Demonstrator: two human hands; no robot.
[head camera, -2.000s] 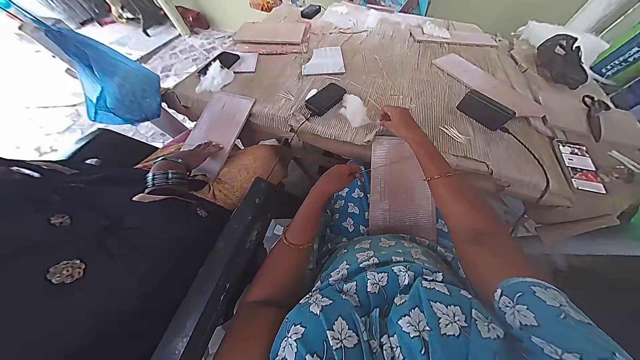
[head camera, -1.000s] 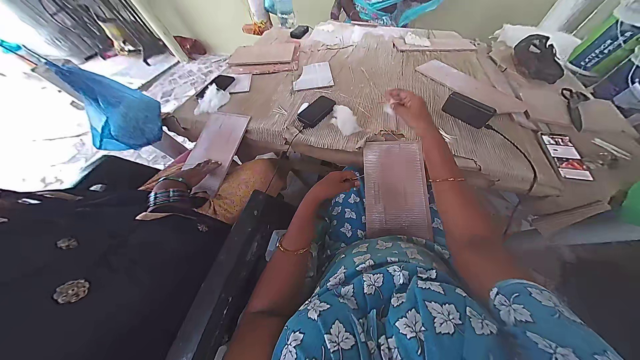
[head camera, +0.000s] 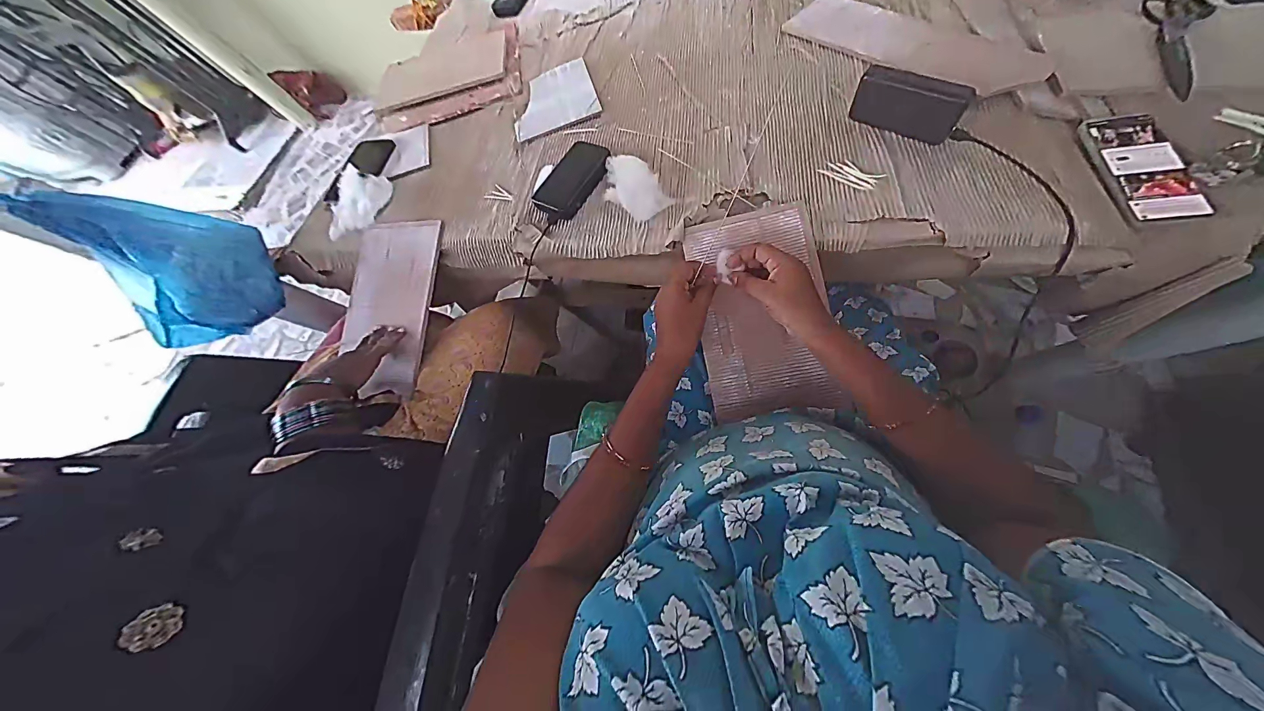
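Over a ribbed board (head camera: 760, 346) on my lap, my two hands are close together. My right hand (head camera: 780, 286) pinches a small tuft of white cotton (head camera: 726, 265). Close against the tuft, my left hand (head camera: 684, 306) has its fingers closed on a thin stick (head camera: 699, 274). The board leans with its far end at the table edge. A larger lump of cotton (head camera: 637, 188) lies on the table beside a black box-shaped device (head camera: 571, 181). Several short thin sticks (head camera: 851, 176) lie on the corrugated table cover.
A second black box (head camera: 910, 104) with a cable, a phone (head camera: 1145, 168) and scissors (head camera: 1173, 49) are on the table's right side. A white tile-like piece (head camera: 558, 99) and stacked boards (head camera: 444, 79) lie at the left. Beside me a person's hand (head camera: 365, 355) rests on another board (head camera: 395, 286).
My right hand has come down from above the table with the cotton and met my left hand over the board. My left hand has moved up from the board's left side. The view has tilted down.
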